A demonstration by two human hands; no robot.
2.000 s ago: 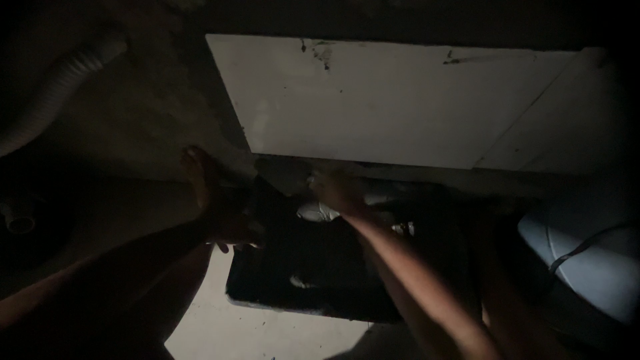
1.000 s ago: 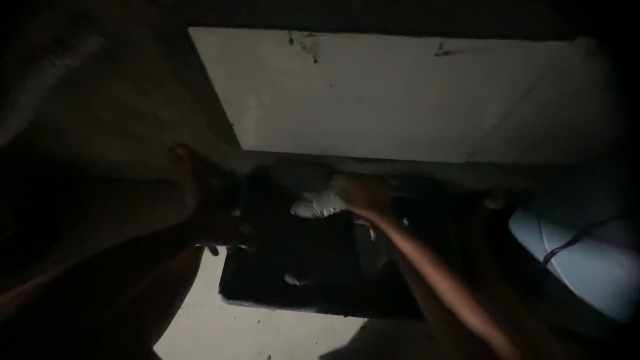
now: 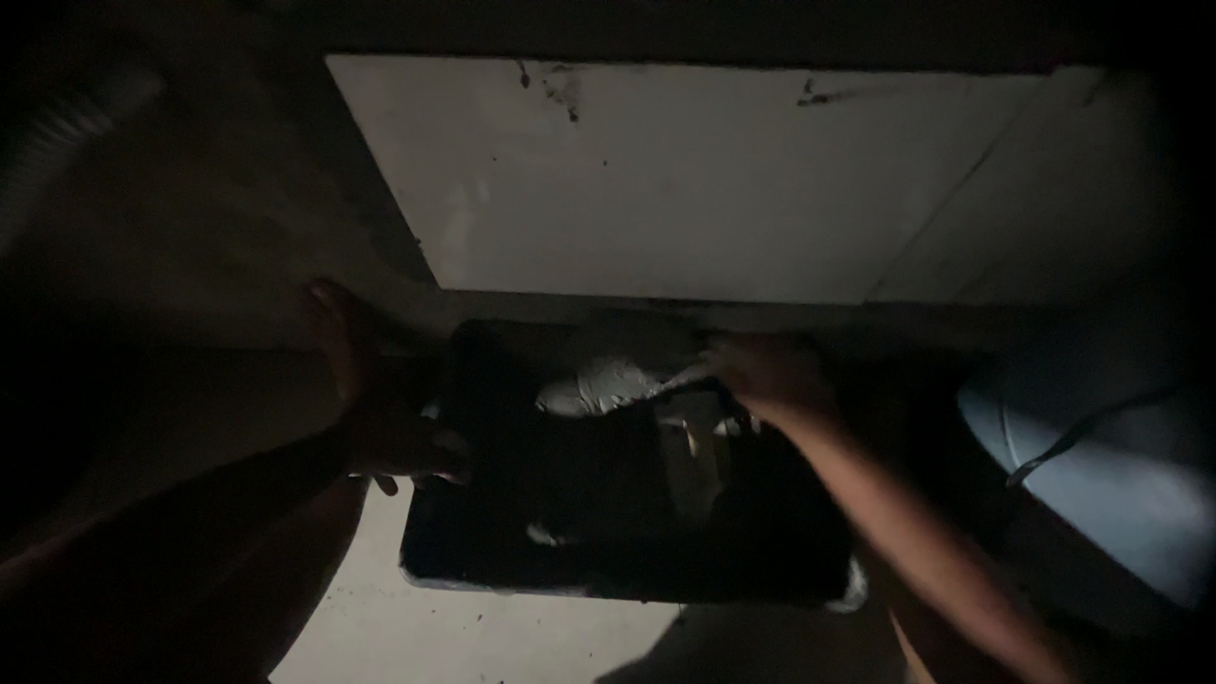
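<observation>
A black tub (image 3: 617, 589) lies in the dim middle of the head view, with a wet grey paste (image 3: 608, 388) inside near its far side. My right hand (image 3: 774, 375) is at the tub's far right, at the right end of the paste; its fingers are blurred, and whether it grips a tool cannot be told. A flat piece with a pale yellowish part (image 3: 698, 461) lies in the tub below that hand. My left hand (image 3: 413, 451) is at the tub's left rim, dark, its fingers partly spread over the edge.
A large pale tile or panel (image 3: 646, 180) with dark smudges lies beyond the tub. A light blue container (image 3: 1102, 475) with a dark cord or handle stands at the right. A ribbed hose (image 3: 76, 133) is at the upper left. A bare foot (image 3: 332, 323) rests left of the tub.
The flat piece with the pale part shows more plainly in the tub now. My right hand has shifted somewhat to the right since the earliest frame. My left hand stays at the left rim.
</observation>
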